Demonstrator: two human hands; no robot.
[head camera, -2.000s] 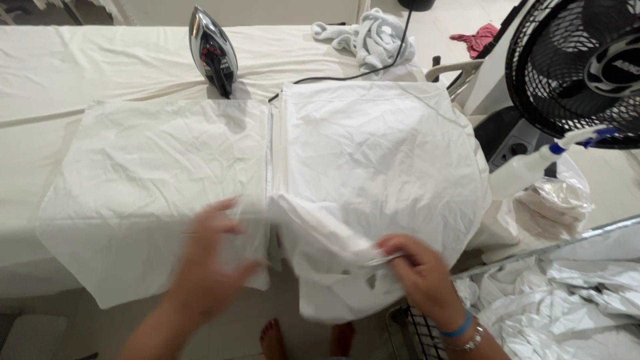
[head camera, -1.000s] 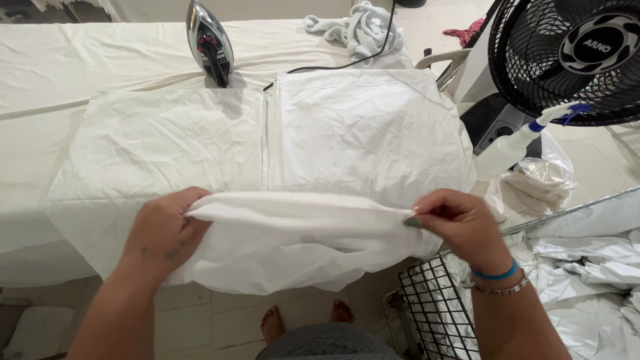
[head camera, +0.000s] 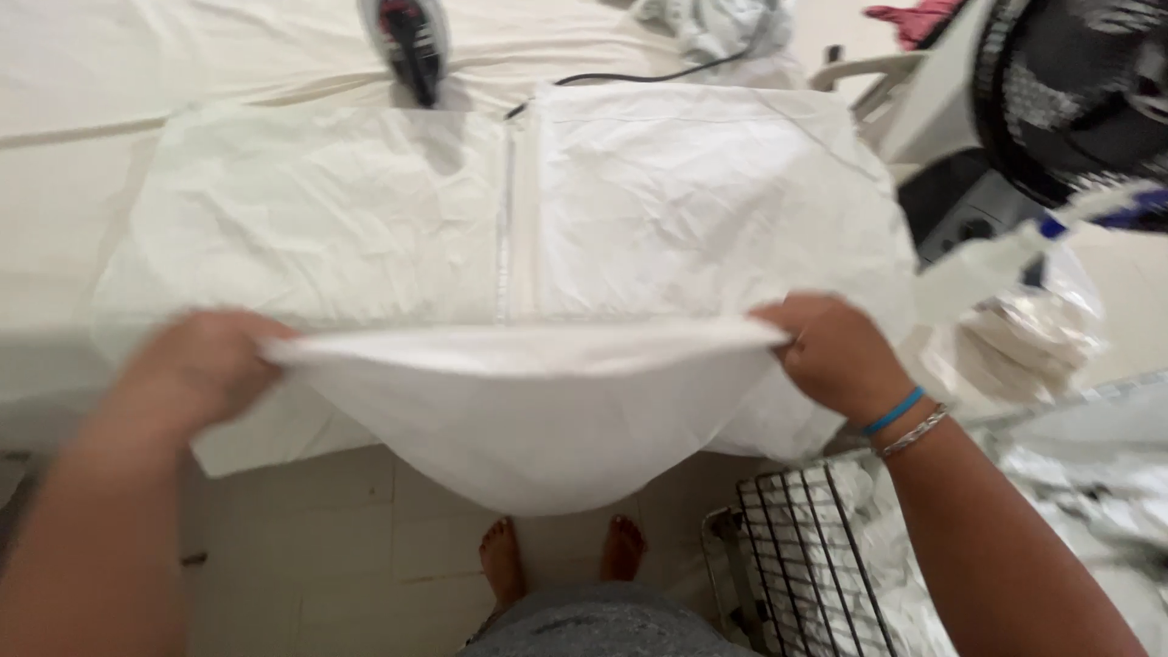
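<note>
A white cloth (head camera: 538, 411) is stretched between my two hands, its lower part sagging over the near edge of the table. My left hand (head camera: 205, 365) grips its left end and is blurred. At the right end my right hand (head camera: 817, 351) pinches it between thumb and fingers. Behind it lie flat white fabric pieces, one on the left (head camera: 319, 210) and one on the right (head camera: 684, 192), with a narrow strip between them. A clothes iron (head camera: 406, 46) rests beyond the left piece, partly cut off by the frame.
A black cord (head camera: 648, 78) runs behind the fabric towards a bundled light cloth (head camera: 721, 27). To the right are a black fan (head camera: 1068, 91), a spray bottle (head camera: 985, 265) and a plastic bag (head camera: 1013, 347). A black wire basket (head camera: 812, 547) holding white fabric stands at lower right.
Two seconds ago my left hand was apart from the cloth; one second ago both hands gripped it. My hands are now farther apart, with the cloth pulled wider between them.
</note>
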